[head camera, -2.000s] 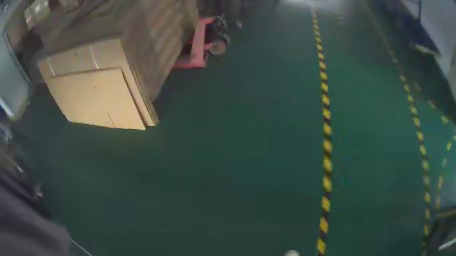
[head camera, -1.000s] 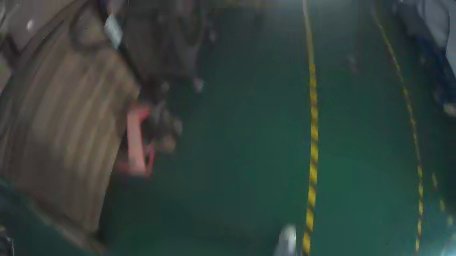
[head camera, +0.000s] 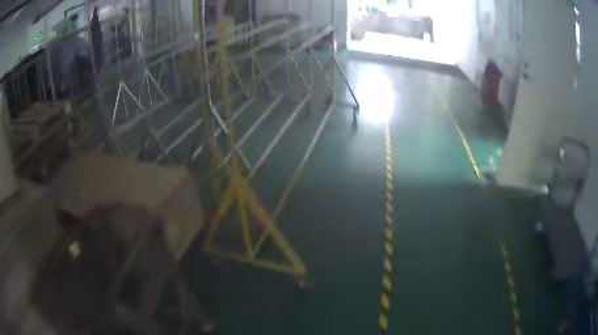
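Neither of my hands is in the picture, and nothing held shows. Nearest in front at the lower left is a dark, blurred object (head camera: 98, 275) that I cannot identify. A brown cardboard box (head camera: 131, 183) stands behind it. A yellow metal frame (head camera: 246, 222) on small wheels stands on the green floor just left of the middle.
Silver metal racks (head camera: 282, 137) stand in rows at the left and back. Yellow-black tape (head camera: 388, 216) runs along the green floor. A white pillar (head camera: 534, 98), a red object (head camera: 490, 82) and a blurred grey-blue item (head camera: 565, 242) are at the right. A bright doorway (head camera: 410, 33) is at the far end.
The view has moved forward along the aisle and tilted up. The stacked cardboard and red pallet-truck part have left the view. The yellow frame, racks, pillar and bright doorway now show.
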